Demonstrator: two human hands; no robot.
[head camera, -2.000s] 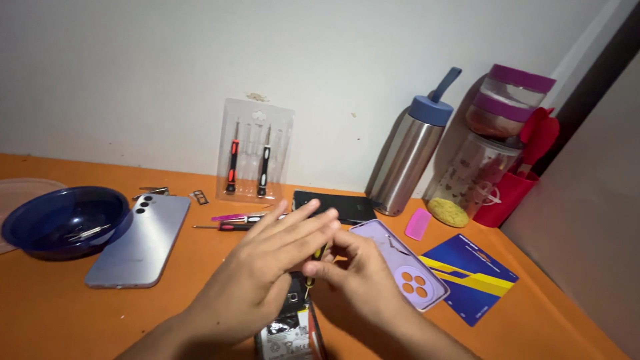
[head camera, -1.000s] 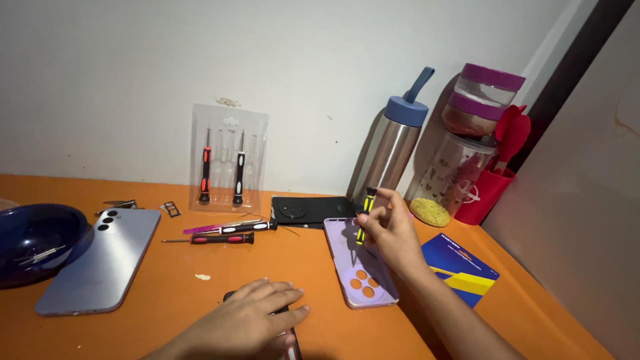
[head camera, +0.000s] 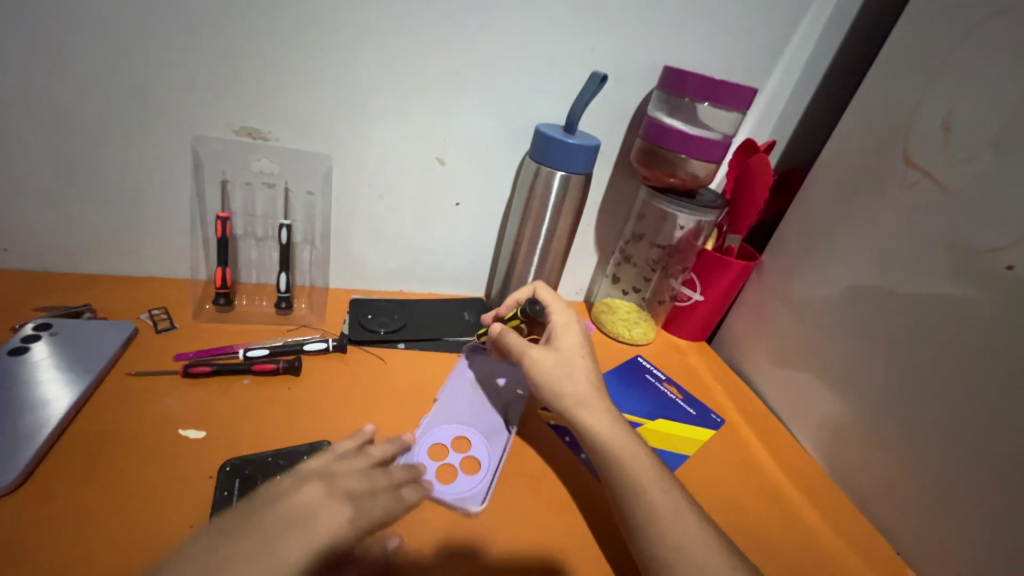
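My right hand (head camera: 552, 352) pinches a small black and yellow screwdriver (head camera: 512, 320) over the upper end of a lilac phone case (head camera: 462, 448). With fingers spread and partly blurred, my left hand (head camera: 352, 488) reaches the case's lower left edge. A dark phone or phone part (head camera: 260, 474) lies on the orange surface, partly hidden behind my left hand and forearm. Behind the case rests a black phone back panel (head camera: 424, 320) with a round camera area. To its left lie a black and white screwdriver (head camera: 293, 349) and a black and red screwdriver (head camera: 240, 368).
A clear blister pack (head camera: 254, 240) holding two screwdrivers leans on the wall. A steel bottle (head camera: 548, 216), a heart-patterned jar (head camera: 656, 264) and a red utensil holder (head camera: 712, 292) stand behind. A silvery phone (head camera: 60, 392), a SIM tray (head camera: 162, 320) and a blue and yellow card (head camera: 664, 416) lie around.
My hands were together over an opened phone, then moved apart. My right hand carried the screwdriver to the case. My left hand has since moved from the dark phone part toward the case.
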